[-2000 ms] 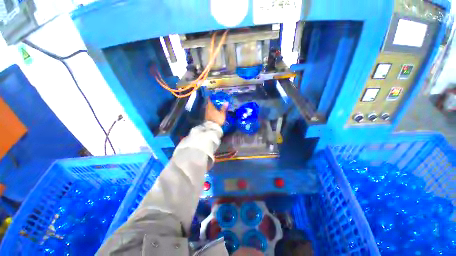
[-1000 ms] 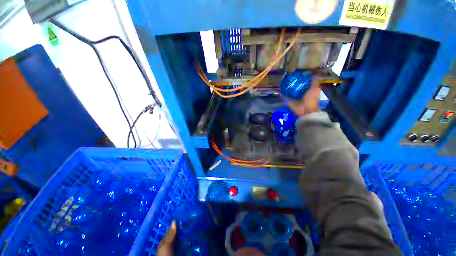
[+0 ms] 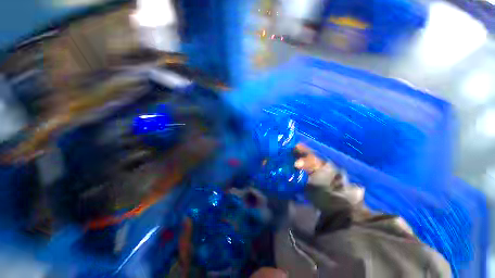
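Note:
The picture is strongly blurred. My right hand [image 3: 308,160] is at centre right, closed on shiny joined blue pieces [image 3: 279,176] beside the right crate's near wall. My left hand [image 3: 185,244] is low and left of centre; only a blurred strip of fingers shows, around the left side of more clear blue pieces [image 3: 220,233]. Another blue piece [image 3: 152,124] sits on the press bed [image 3: 116,179] at left. The white plate cannot be made out.
A large blue crate [image 3: 380,95] with blue parts stands at right. The press tooling [image 3: 87,59] is at upper left, with an orange hose [image 3: 127,213] along the bed's front. A pale floor [image 3: 472,130] shows at far right.
The view has swung right. My right hand has left the press with blue pieces and is now by the right crate. One blue piece stays on the bed. My left hand remains low.

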